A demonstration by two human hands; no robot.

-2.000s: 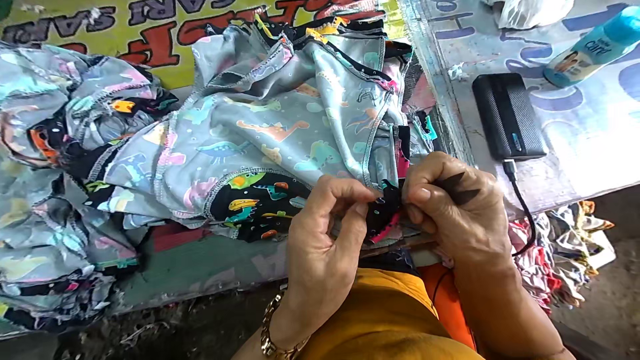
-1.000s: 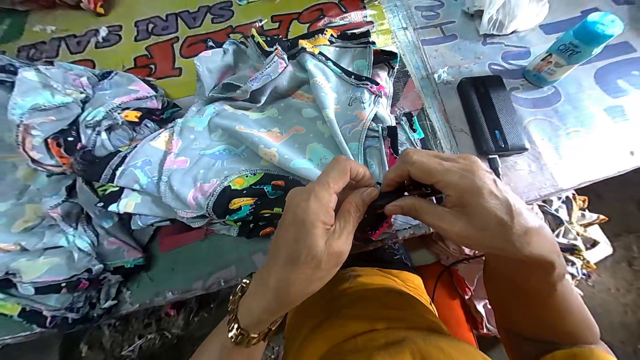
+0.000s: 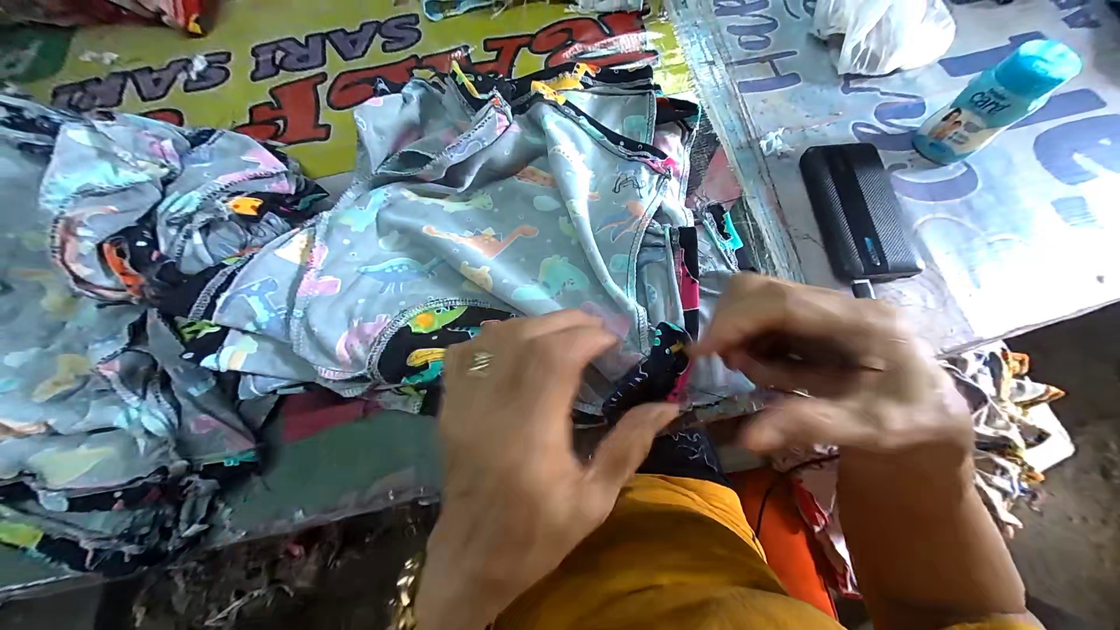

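Note:
Grey dinosaur-print fabric garments [image 3: 490, 219] with black trim lie inside out on the table, their overlocked seams showing. My left hand [image 3: 534, 420] is at the lower right part of this fabric, thumb and fingers spread around a black printed edge [image 3: 652, 372]. To its right, my right hand [image 3: 822, 367] is raised over the table's front edge, blurred, fingers curled; a dark thing shows within its curl, too blurred to name. Whether its fingertips still touch the fabric cannot be told.
A crumpled pile of the same fabric [image 3: 131, 350] is at the left. On the banner-covered table at the right are a black power bank [image 3: 861, 213] with a cable plugged in, a bottle with a turquoise cap [image 3: 997, 101] and a white plastic bag [image 3: 884, 35]. Cloth scraps [image 3: 1006, 429] lie below.
My hands were together at the black fabric edge; now they are apart, with the left thumb and fingers spread and the right hand moved off to the right.

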